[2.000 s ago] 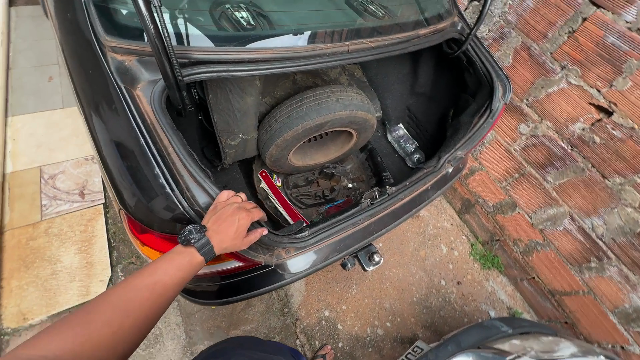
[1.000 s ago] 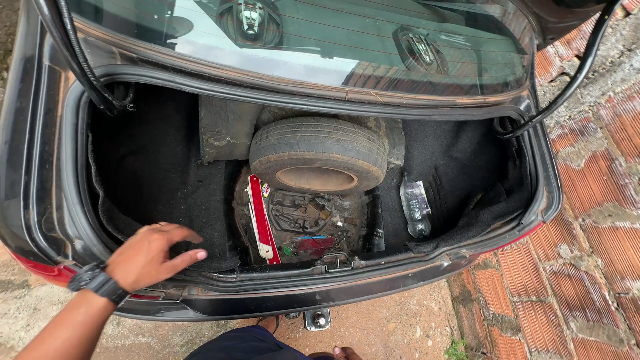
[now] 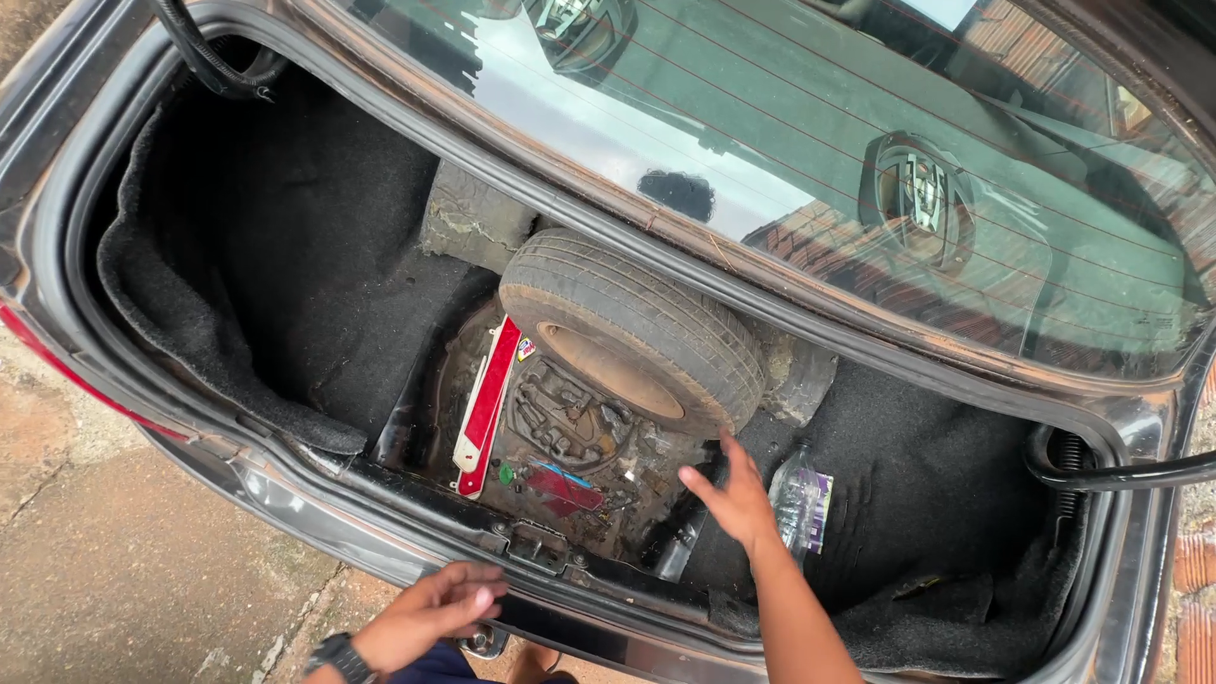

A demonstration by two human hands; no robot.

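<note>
A spare tire leans upright in the open car trunk, its rim facing the rear. My right hand reaches over the sill with fingers apart, just below the tire's lower right edge, holding nothing. Left of it, over the trunk's rear edge, my left hand is empty, fingers loosely spread, a black watch on its wrist. A red and white reflector strip lies slanted in the dirty wheel well, near a blue pen-like item and a red piece. A clear plastic bottle lies right of my right hand.
Black carpet lines both sides of the trunk. The trunk latch sits mid-sill. A black hinge arm crosses the right side; another is at the upper left. The rear window borders the top, with a tow hitch below the bumper.
My right hand has come into view over the wheel well. My left hand has moved from above the trunk's left part to the rear edge near the latch. The view has moved closer and tilted.
</note>
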